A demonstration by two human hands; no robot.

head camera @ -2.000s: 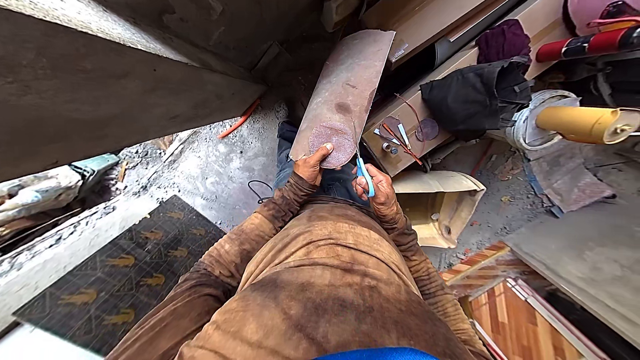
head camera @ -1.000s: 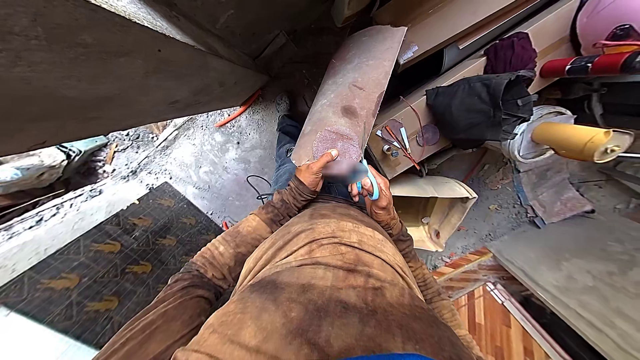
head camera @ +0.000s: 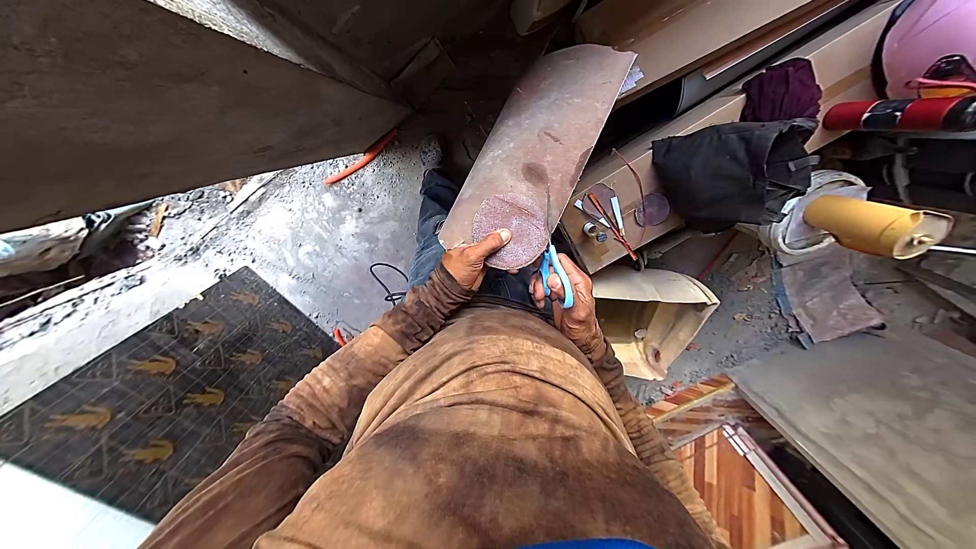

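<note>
My left hand grips the near end of a long, slightly curled brownish sheet, which looks like sandpaper, with the thumb pressing a round abrasive disc flat on it. In my right hand are blue-handled scissors, my fingers through the loops. The blades stand at the sheet's right edge beside the disc; how far they are apart is hard to tell. Just right of the sheet, two more discs, a few slim tools and a small roll lie on a cardboard-coloured surface.
A black bag, a dark purple cloth and a pink helmet are at the right, near a yellow cylinder on a bucket. An empty-looking beige container sits below. A dark printed board lies at left, beneath a large slanting slab.
Both hands stay on the sheet and scissors. The scissors have shifted slightly against the sheet's right edge, and their handles look closer together than a second ago, when they were partly blurred.
</note>
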